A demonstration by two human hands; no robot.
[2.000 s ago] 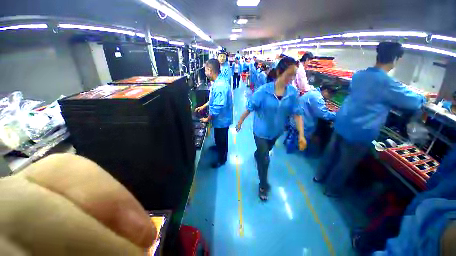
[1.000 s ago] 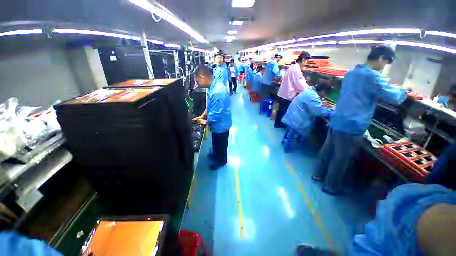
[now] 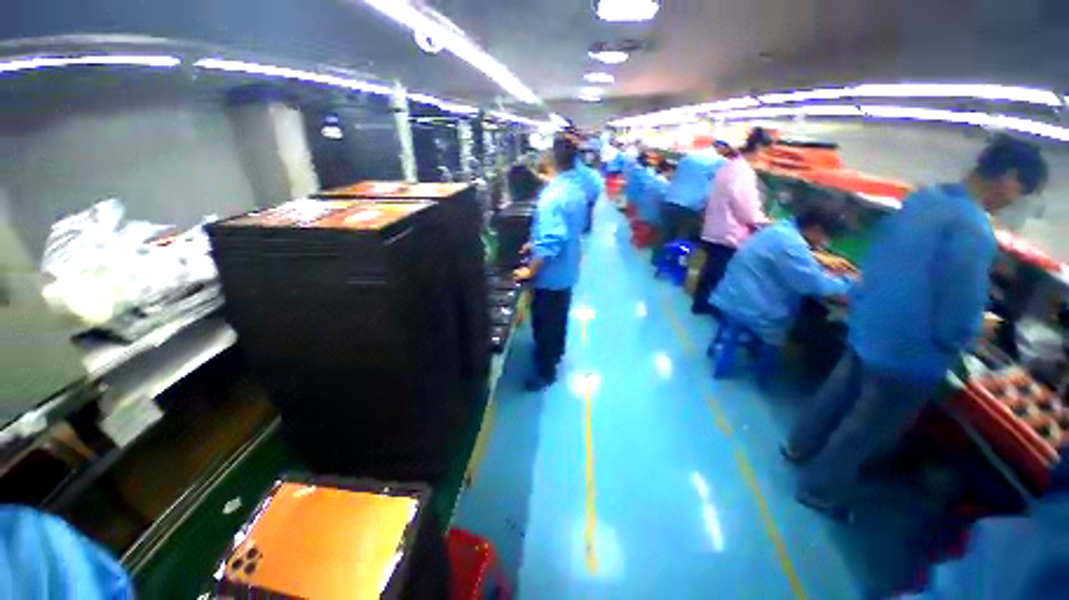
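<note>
An orange device cover (image 3: 326, 541) with several dark round camera marks in its lower left corner lies in a black tray (image 3: 419, 516) on the green bench, near the bottom of the view. Behind it stand tall stacks of black trays (image 3: 352, 316) with orange pieces on top. Neither of my hands shows; only blue cloth, likely my sleeve, shows at the bottom left and at the bottom right.
Whitish plastic bags (image 3: 117, 270) are heaped on the left shelf. A red container (image 3: 475, 565) stands on the floor (image 3: 639, 469) beside the bench. People in blue smocks, and one in pink, work along both sides of the aisle. A red tray (image 3: 1018, 416) with pieces lies at right.
The hand seen close at the lower left two seconds ago is gone, and more of the orange cover shows. The view has turned slightly left. The person walking up the aisle is out of view.
</note>
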